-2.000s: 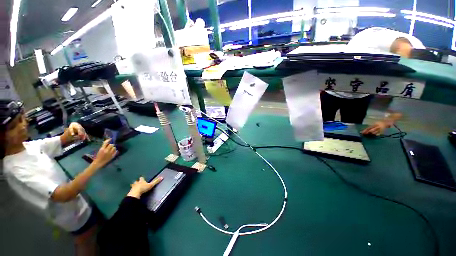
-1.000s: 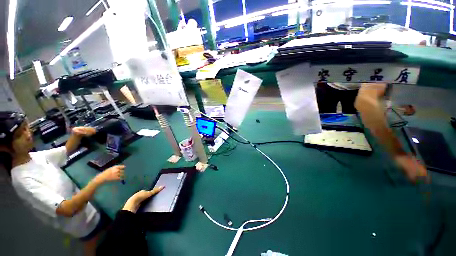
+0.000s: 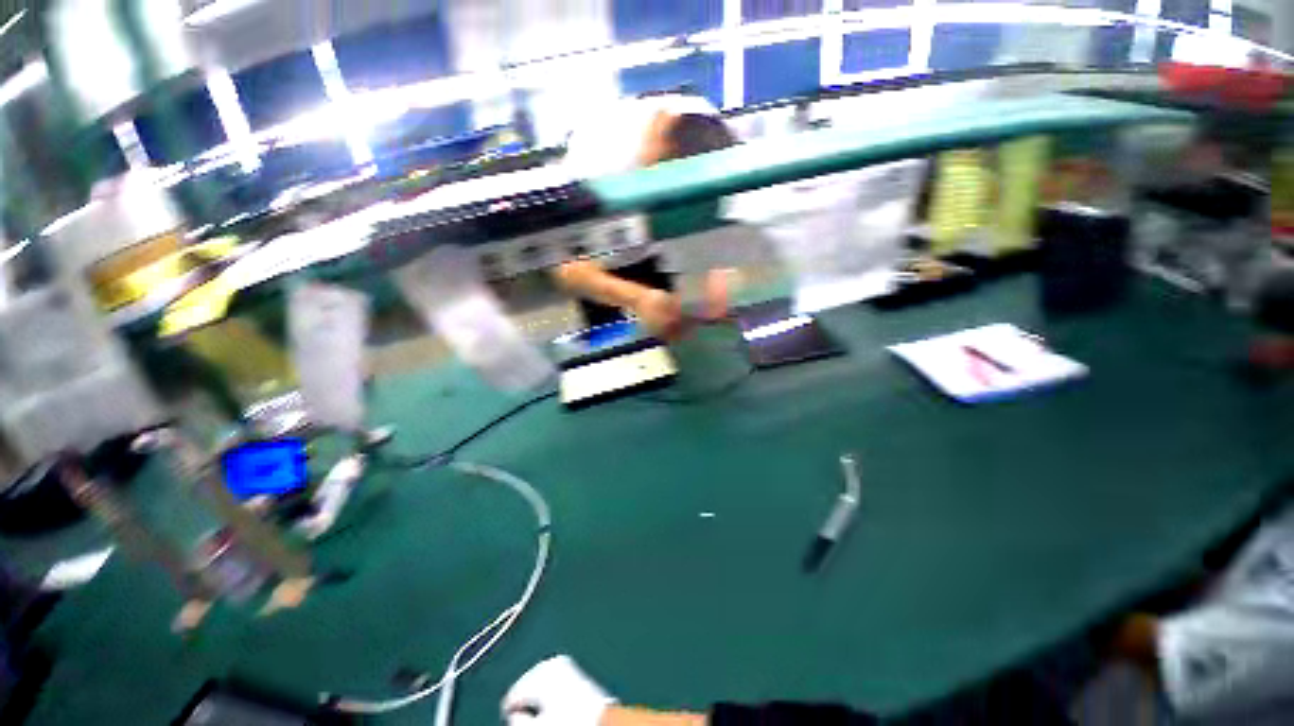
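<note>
My right hand (image 3: pixel 561 694), in a white glove with a black sleeve, is at the bottom edge, blurred and partly cut off. I cannot tell if its fingers hold anything. It is beside the white cable (image 3: pixel 541 539), which loops over the green mat. The black laptop (image 3: pixel 249 706) shows only its top edge at the lower left, left of my right hand. My left hand is out of the picture.
A pen-shaped tool (image 3: pixel 837 518) lies mid-bench, a clipboard with pens (image 3: pixel 989 363) behind it. Two posts (image 3: pixel 234 518) and a blue display (image 3: pixel 266 468) stand left. Across the bench, a person's arms are near a second laptop (image 3: pixel 617 375). A person's sleeve shows at the right edge.
The view has swung right, bringing in the clipboard and pen-shaped tool. My left hand and most of the black laptop have left the picture. My gloved right hand has come in.
</note>
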